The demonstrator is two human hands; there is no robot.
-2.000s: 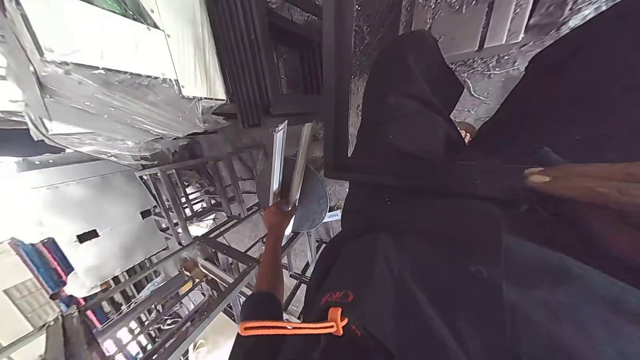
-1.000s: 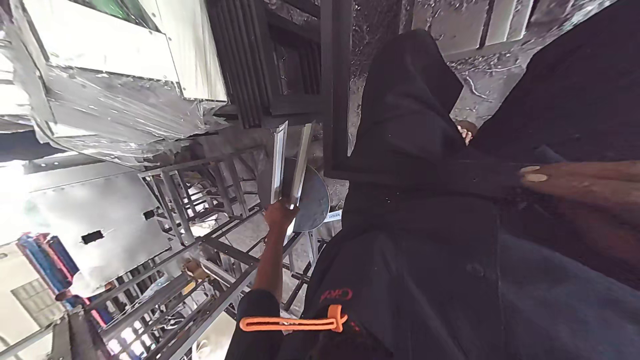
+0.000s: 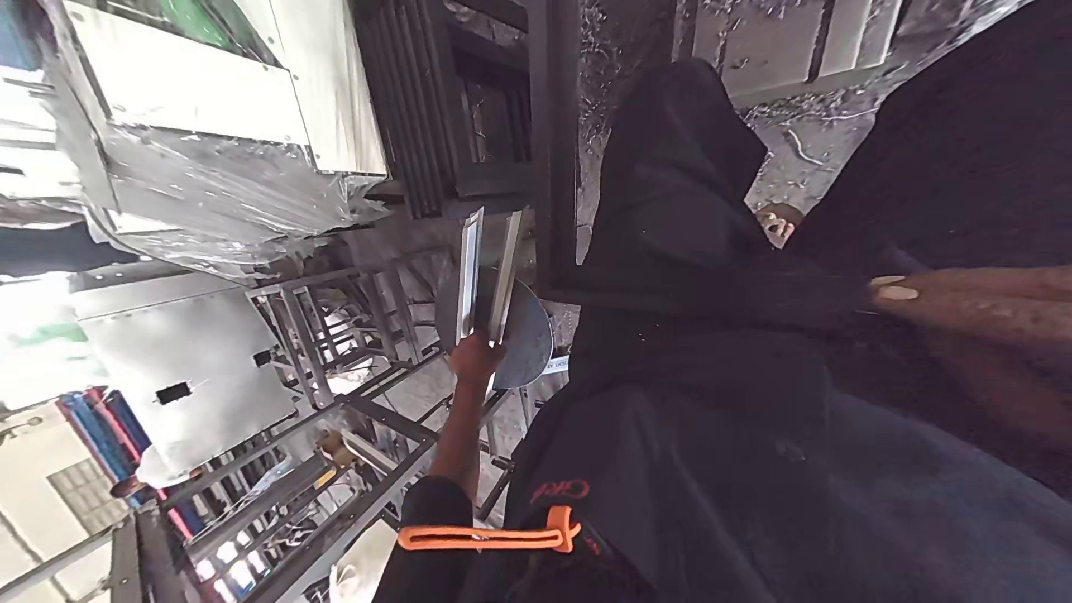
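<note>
My left hand is closed around the lower ends of two slim metal profiles, left of the middle. The pale, shiny profile and the duller profile point upward in the view, parted at their far ends. Behind them is a round, dark disc-like surface, perhaps a stool seat. My right hand enters from the right edge against dark cloth; only its fingertips show clearly, and whether it holds anything cannot be told.
Dark metal frames stand beside my legs. Plastic-wrapped pale panels are at upper left, above a grey sheet-metal panel with cutouts. Metal framework fills the lower left. Debris lies on the floor near a foot.
</note>
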